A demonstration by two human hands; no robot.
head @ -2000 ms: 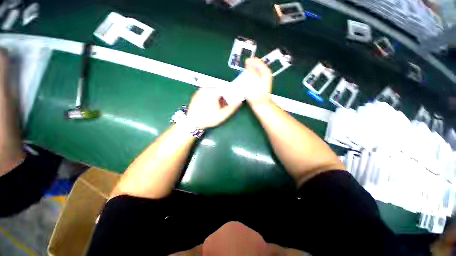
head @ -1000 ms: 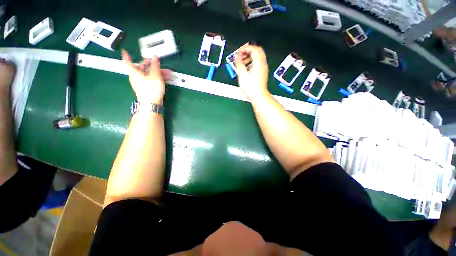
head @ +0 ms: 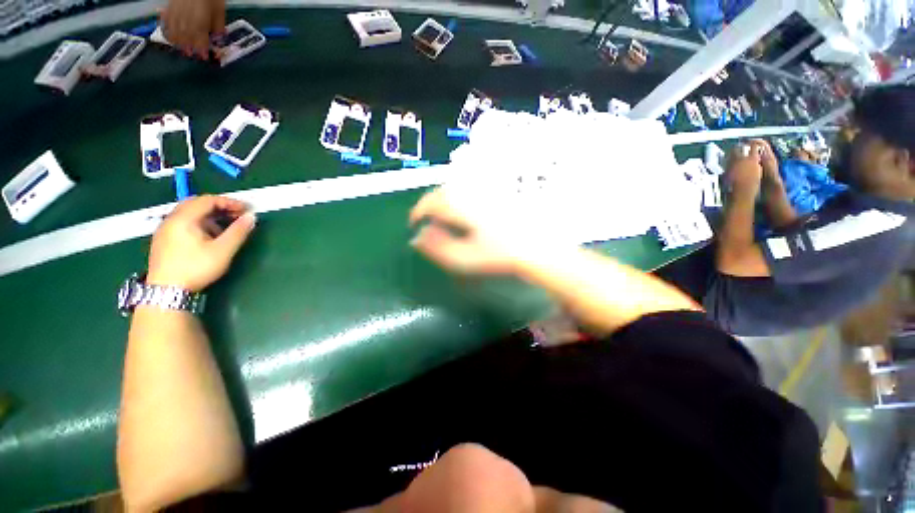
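Note:
My left hand, with a metal watch at the wrist, is over the near edge of the white guide rail. Its thumb and fingers are apart and nothing shows in it. My right hand is blurred, at the left side of the white stack of covers, with nothing visible in it. Beyond the rail, half-assemblies with blue pieces lie on the green belt: one just beyond my left hand, one beside it, and others further right.
A white closed unit lies on the belt at the left. Another person's hand is over units at the top left. A person in dark clothes sits at the right beyond the stack. A metal post slants at the upper right.
The view has swung to the right. My right hand has left the half-assembly on the belt and moved to the stack. My left hand has drawn back from the white unit. The mallet has left view.

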